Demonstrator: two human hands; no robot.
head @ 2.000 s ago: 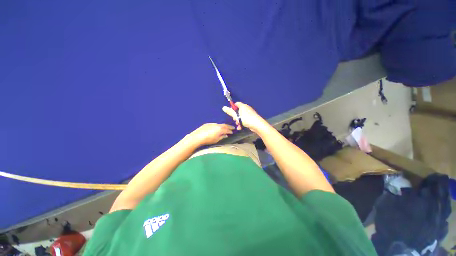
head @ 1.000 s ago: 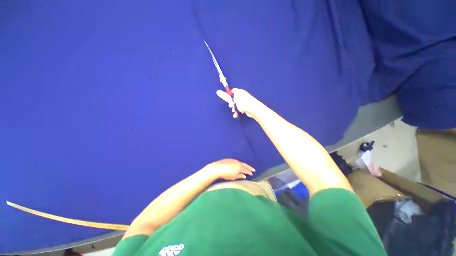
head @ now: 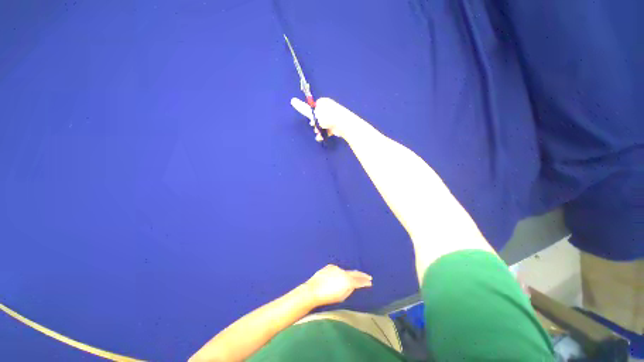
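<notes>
The blue fabric ply [head: 176, 141] covers most of the view. My right hand [head: 326, 119] grips the red and black handles of the fabric shears [head: 301, 76], whose silver blades point away from me over the fabric, near the upper middle. A faint dark line runs in the fabric from the shears back towards me. My left hand [head: 340, 284] lies low near the front edge, holding nothing, fingers extended to the right. The spreading stick [head: 63, 341] lies at the lower left, cut off by the picture's edge.
Loose fabric folds hang over the table edge at the right. The grey table edge [head: 540, 237] shows at the lower right. Below it are a brown cardboard box [head: 572, 311] and dark cloth. My green shirt fills the bottom middle.
My right hand and the shears have moved forward over the fabric, away from the table's front edge. My left hand has separated from the right hand and stays near the front. The view has shifted.
</notes>
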